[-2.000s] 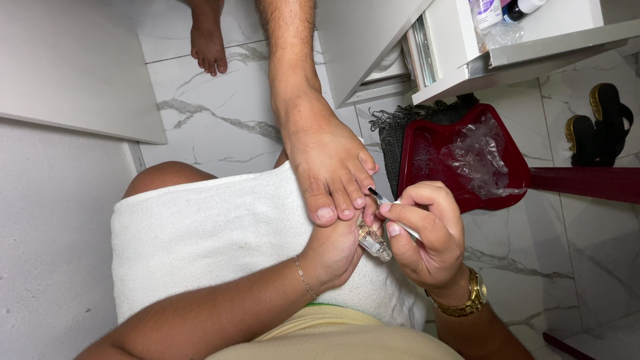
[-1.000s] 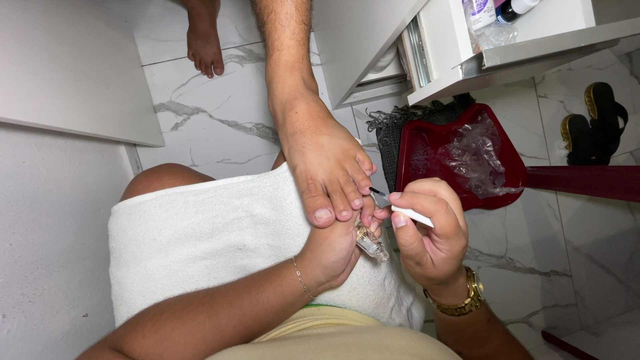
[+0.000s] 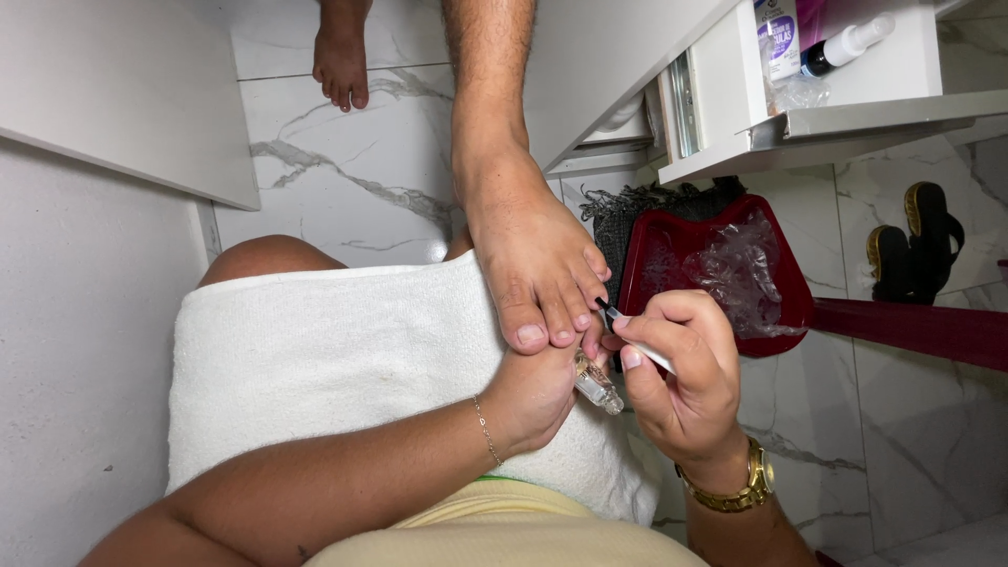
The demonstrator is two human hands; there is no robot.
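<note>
Another person's bare foot rests over a white towel on my lap, toes toward me. My left hand is under the toes, its fingers partly hidden, and holds a small clear glass nail polish bottle, uncapped, neck pointing down to the right. My right hand pinches the white handle of a nail polish brush. The dark bristle tip touches or is very close to one of the smaller toes at the right side of the foot.
A red plastic dustpan with crumpled clear plastic lies right of the foot, beside a dark fringed mat. An open white drawer with bottles juts in at upper right. Black sandals lie farther right; another bare foot stands on the marble-look floor.
The brush handle in my right hand has changed its tilt slightly over the two seconds. My left hand and the foot stay in nearly the same place.
</note>
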